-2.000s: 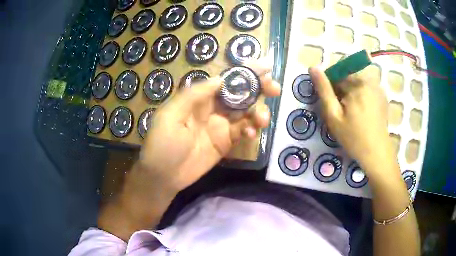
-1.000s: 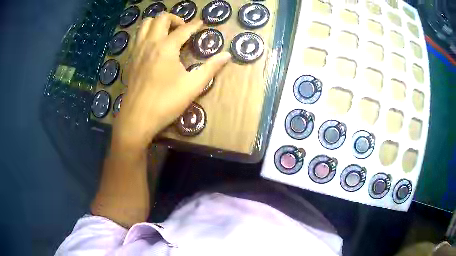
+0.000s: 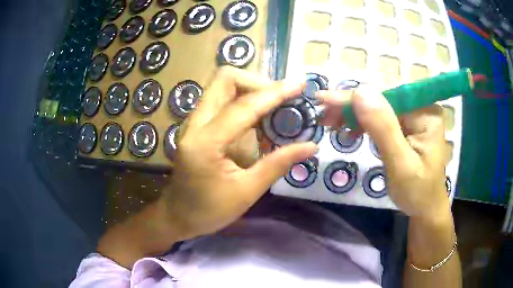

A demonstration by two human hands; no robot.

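My left hand [image 3: 225, 152] holds a speaker driver [image 3: 288, 122] between thumb and fingers, grey metal back up, over the left edge of the white foam tray [image 3: 360, 35]. My right hand [image 3: 408, 140] grips the green test probe [image 3: 427, 94], whose near end is by the driver's right rim. Fingers hide the probe's contacts, so I cannot tell whether they touch the driver. More drivers sit back up in the foam tray, some with pinkish centres [image 3: 340, 178], partly hidden by my hands.
On the left, speaker drivers [image 3: 147, 96] stand dome up in rows on a tan cardboard sheet [image 3: 185, 56]. A clear plastic tray edge [image 3: 271, 50] runs beside the foam. A green mat [image 3: 481, 140] with blue and red lines lies right.
My left hand has moved right from the cardboard rows and now holds a driver back up. My right hand has come back into view with the green probe. The view has shifted.
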